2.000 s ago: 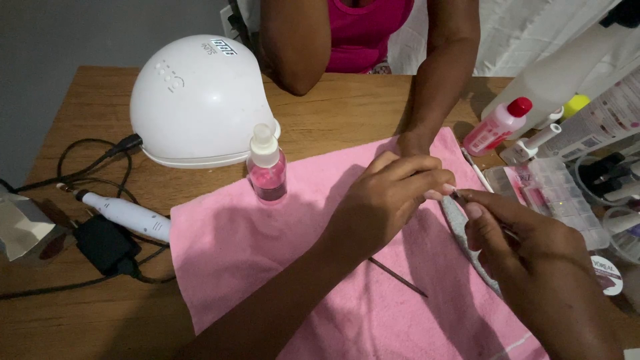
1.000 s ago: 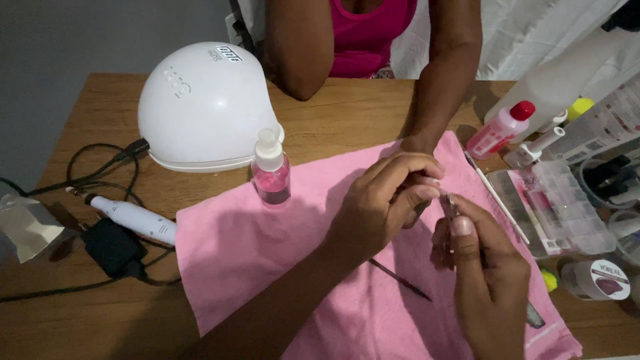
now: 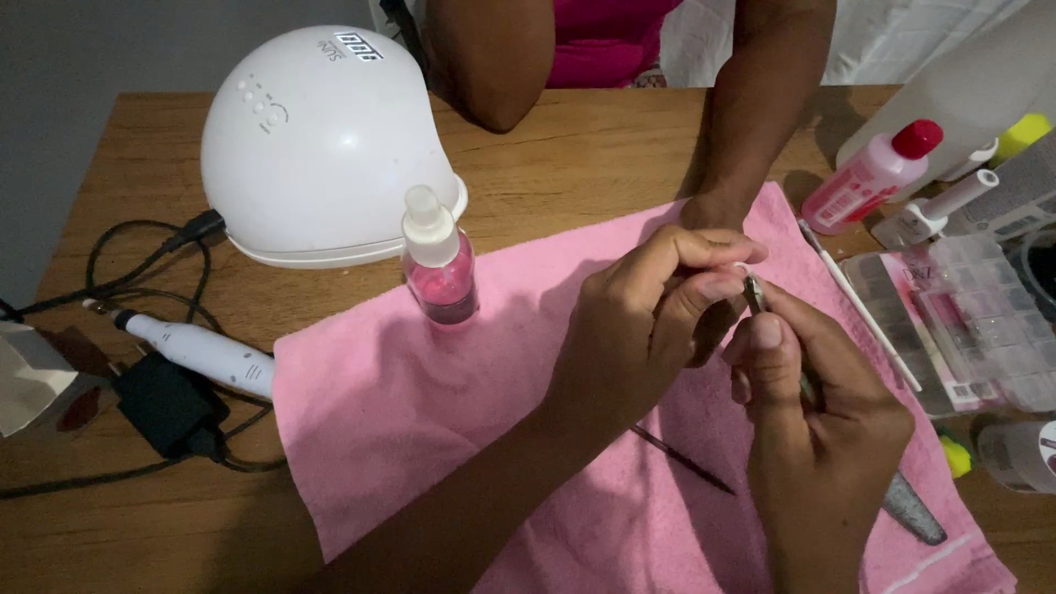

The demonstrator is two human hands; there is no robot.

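My left hand [image 3: 631, 330] holds a finger of the person across the table, whose own hand is mostly hidden behind mine. In my right hand [image 3: 813, 412] is a small metal nail tool [image 3: 753, 294], probably a cuticle nipper, its tip at the pale nail of that finger. Below both hands lies a pink towel [image 3: 412, 396]. A thin dark stick [image 3: 685, 460] rests on the towel between my forearms. Partly under my right hand, a grey nail file [image 3: 914, 507] shows one end. A spray bottle [image 3: 441, 272] with pink liquid stands at the towel's far left edge.
A white nail lamp [image 3: 330, 157] stands at the back left. Near it lie a white electric nail drill [image 3: 198, 355], a black power adapter [image 3: 169, 404] and cables. To the right are a red-capped bottle [image 3: 866, 177], a nail polish bottle [image 3: 920, 219] and a clear compartment box [image 3: 982, 313].
Two seconds ago my right hand covered much of the nail file; it has since shifted, and the tool now stands more upright in it. My left hand keeps its hold on the finger.
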